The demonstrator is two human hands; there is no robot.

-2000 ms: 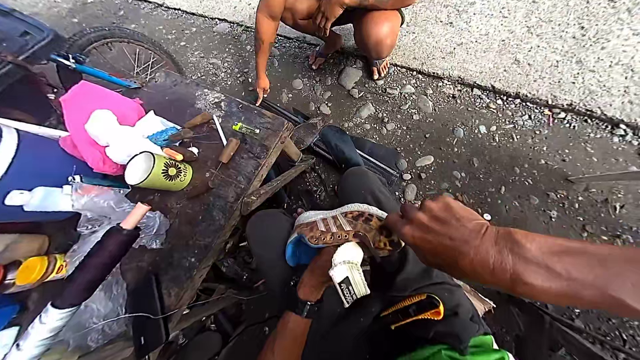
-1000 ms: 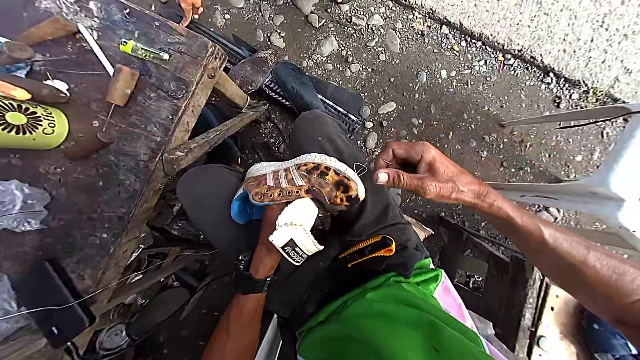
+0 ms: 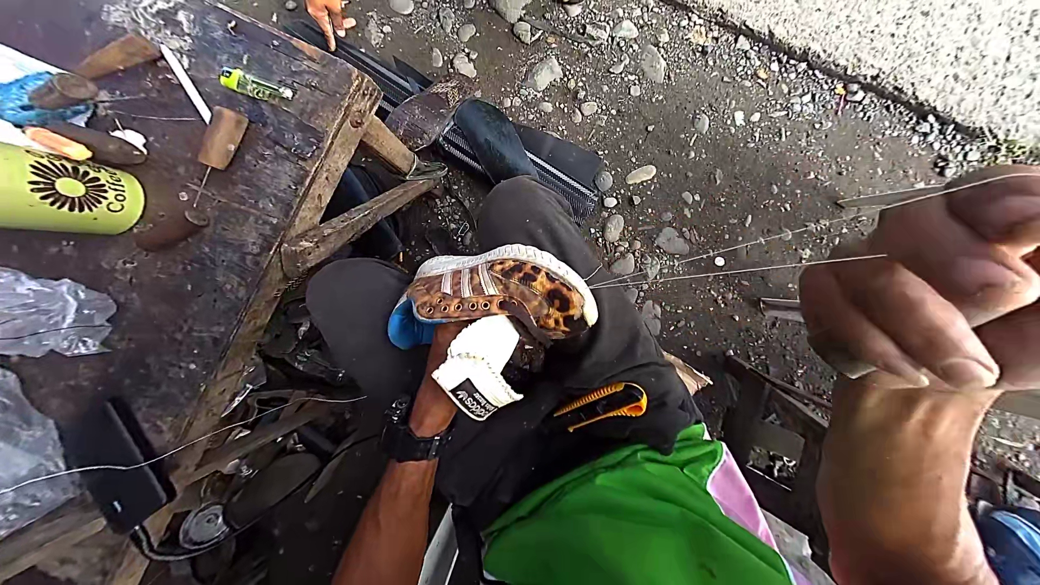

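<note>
A leopard-print sneaker [image 3: 528,292] with a white sole lies on its side across my lap. My left hand [image 3: 443,382] reaches inside it, the fingers hidden behind the upper and the white tongue [image 3: 481,366]. Blue lining shows at the heel. Pale thread [image 3: 731,270] runs taut from the toe end to my right hand [image 3: 926,284], which is raised at the right, fingers curled closed on the thread. A yellow-handled utility knife [image 3: 603,405] rests on my dark-clad lap, below the shoe.
On the wooden table [image 3: 268,211] at left are a wood-handled awl [image 3: 221,140], a green lighter [image 3: 256,84], a green tumbler [image 3: 69,191], plastic bags and a black power bank [image 3: 118,467]. Another person's hand [image 3: 329,18] is at the top. Stones dot the ground.
My right hand has moved away from the shoe toward the right and closer to the camera, with thread now drawn out between them. The view has shifted toward my lap.
</note>
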